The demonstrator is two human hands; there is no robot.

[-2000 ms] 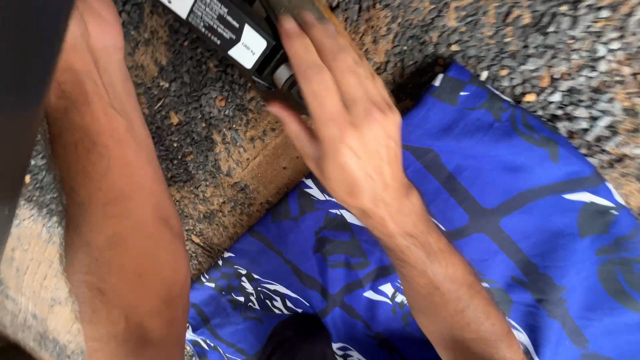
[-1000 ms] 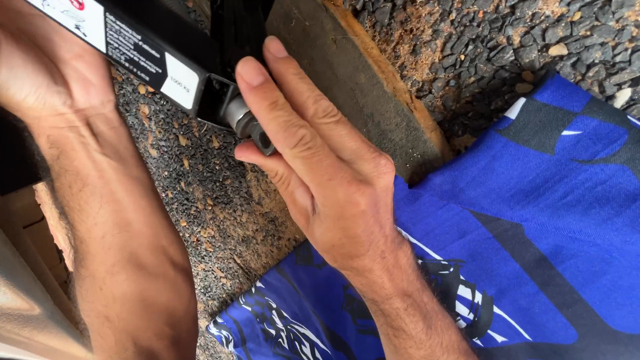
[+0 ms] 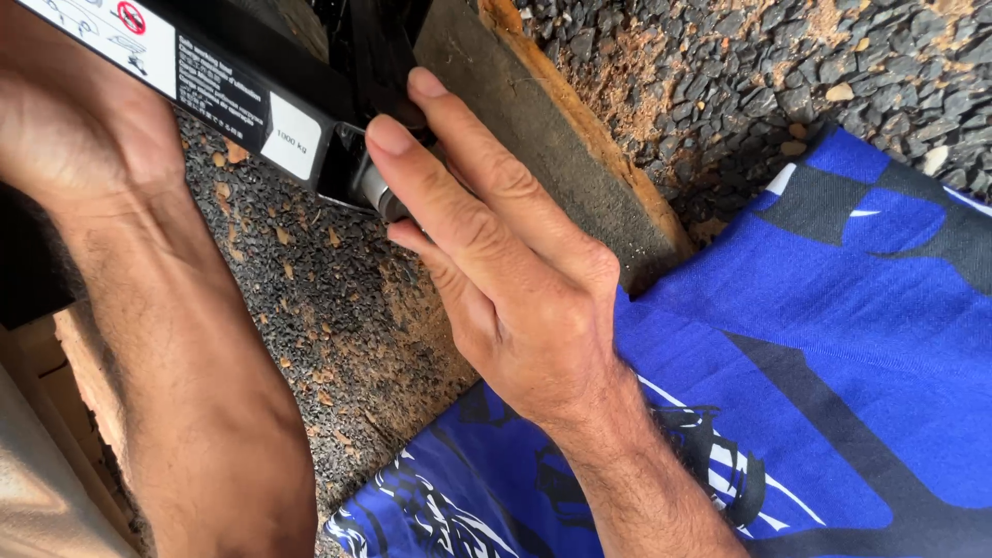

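A black metal car jack (image 3: 302, 101), with printed labels and a load mark of 1000 kg, slants across the upper left. My left hand (image 3: 85, 124) supports it from below with the palm turned up; its fingers are hidden behind the jack. At the jack's near end, my right hand (image 3: 504, 271) has its thumb and a fingertip at the round metal end piece (image 3: 380, 190). Another fingertip rests higher, by the dark parts of the jack. The far end of the jack lies outside the view.
A worn wooden board (image 3: 573, 132) lies behind my right hand on dark gravel (image 3: 868, 77) strewn with brown debris. Blue patterned cloth (image 3: 837, 349) fills the lower right. Pale material (image 3: 46, 465) shows at the lower left edge.
My left hand's palm, mostly out of view two seconds ago, now shows under the jack. My right hand stays at the jack's end. The view has shifted closer.
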